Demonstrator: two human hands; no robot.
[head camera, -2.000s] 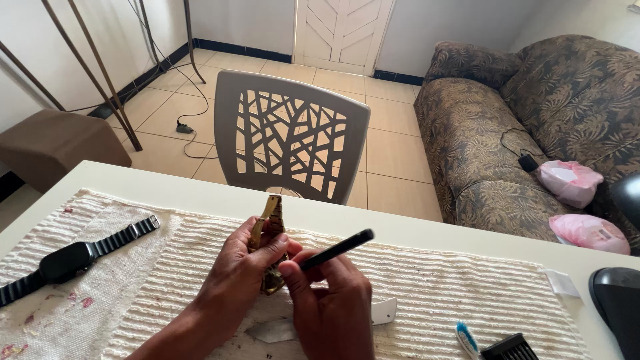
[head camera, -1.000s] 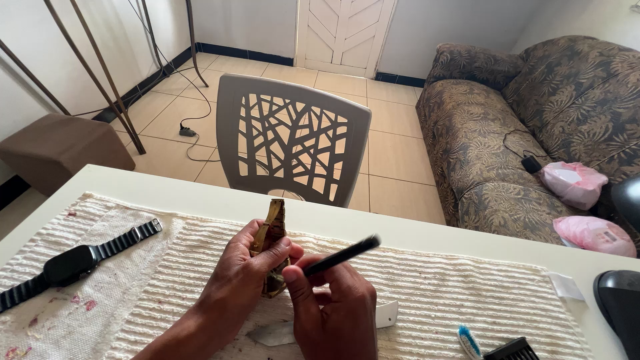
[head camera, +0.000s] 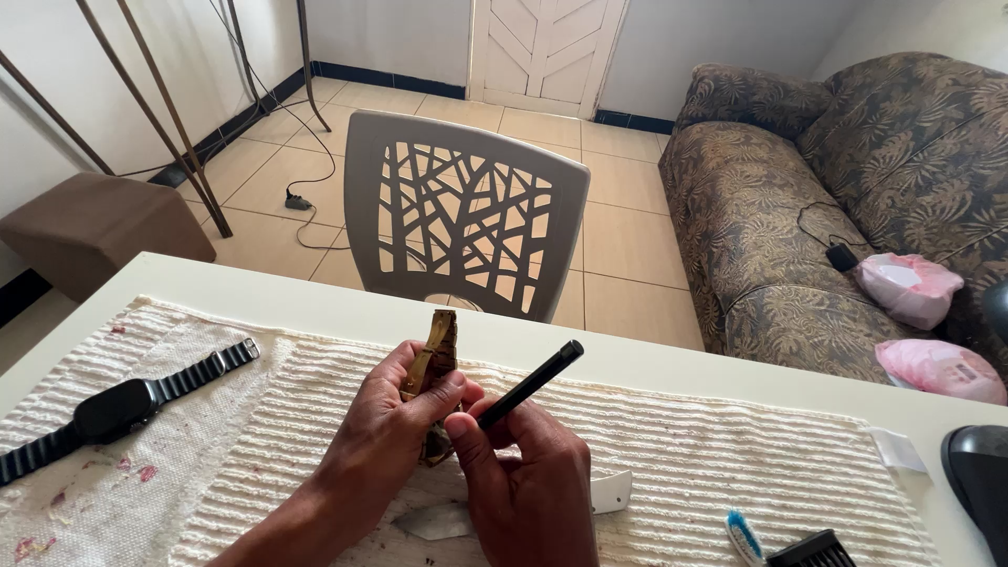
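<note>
My left hand holds a gold-coloured metal wristwatch upright by its bracelet, above a ribbed cream cloth. In my right hand is a slim black pen-like tool, its rear end pointing up and right. The tool's working tip is hidden by my fingers, close to the lower part of the watch. Beneath my right hand lies a flat metal blade, and a pale flat piece with a small hole shows on the hand's other side. A black smartwatch lies at the left.
At the lower right are a toothbrush head with blue bristles and a black brush or comb. A black object stands at the white table's right side. Beyond the table are a plastic chair and a patterned sofa.
The black tool's rear end has swung slightly at my right hand. Both hands keep their hold at nearly the same place.
</note>
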